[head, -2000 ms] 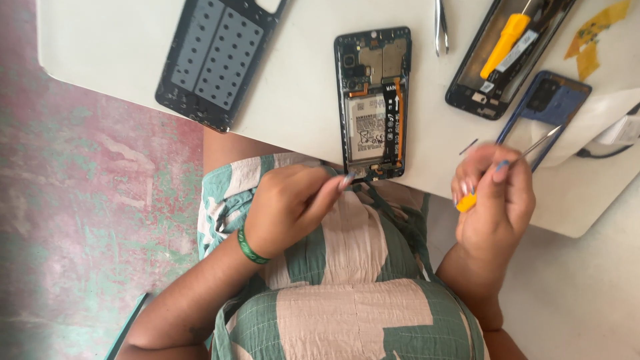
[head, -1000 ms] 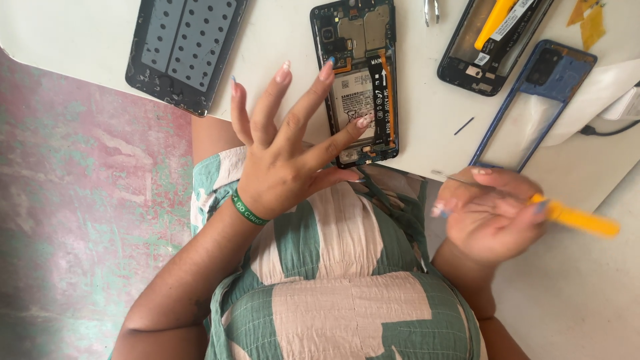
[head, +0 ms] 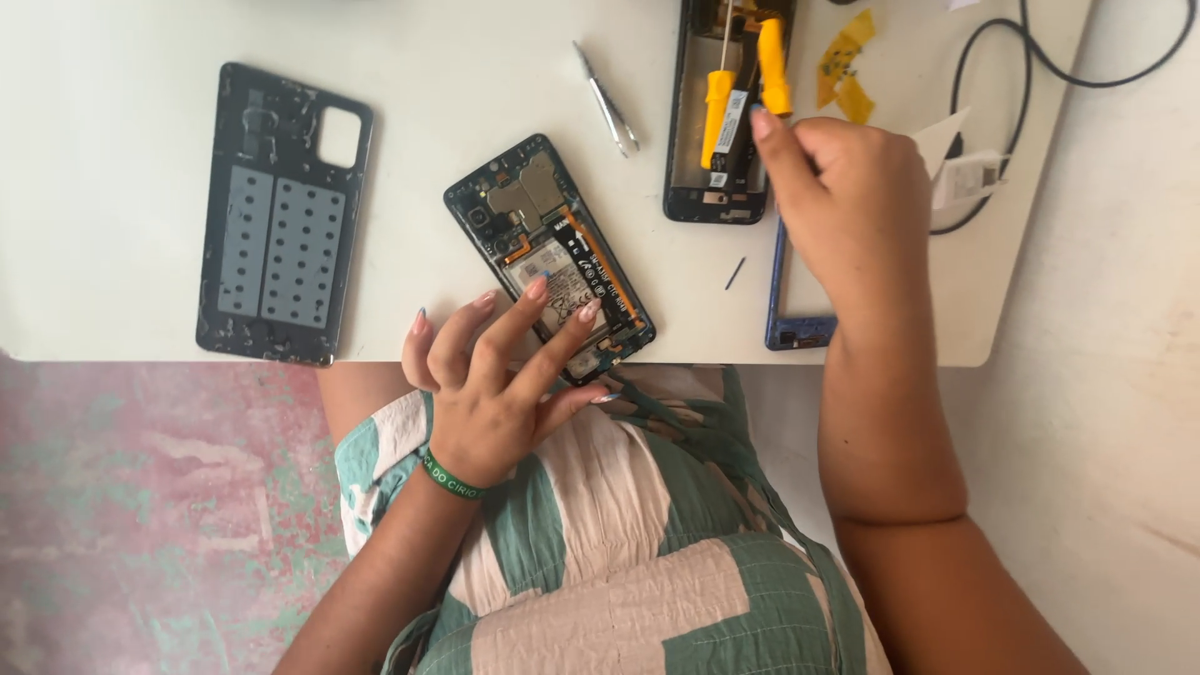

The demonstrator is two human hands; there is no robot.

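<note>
My left hand (head: 497, 375) has its fingers spread, with fingertips resting on the battery area of an opened smartphone (head: 562, 253), which lies tilted near the table's front edge. A green wristband is on that wrist. My right hand (head: 844, 197) is over the right side, its fingers closed around the collar end of a yellow-handled screwdriver (head: 773, 66); the shaft is hidden by the hand. The handle points away from me above a black phone frame (head: 682, 178). A second yellow-handled screwdriver (head: 717, 117) lies inside that frame beside a flex cable (head: 731, 131).
A black back cover (head: 281, 225) lies at the left. Metal tweezers (head: 607, 98) are behind the phone. A blue phone frame (head: 776, 291), partly under my right forearm, yellow tape pieces (head: 844, 66), a black cable (head: 961, 66) and a small dark strip (head: 736, 272) lie on the right.
My right hand has moved from the front edge to the black frame, with the screwdriver. My left hand has come onto the phone since the earliest frame. The phone has turned. The view has shifted.
</note>
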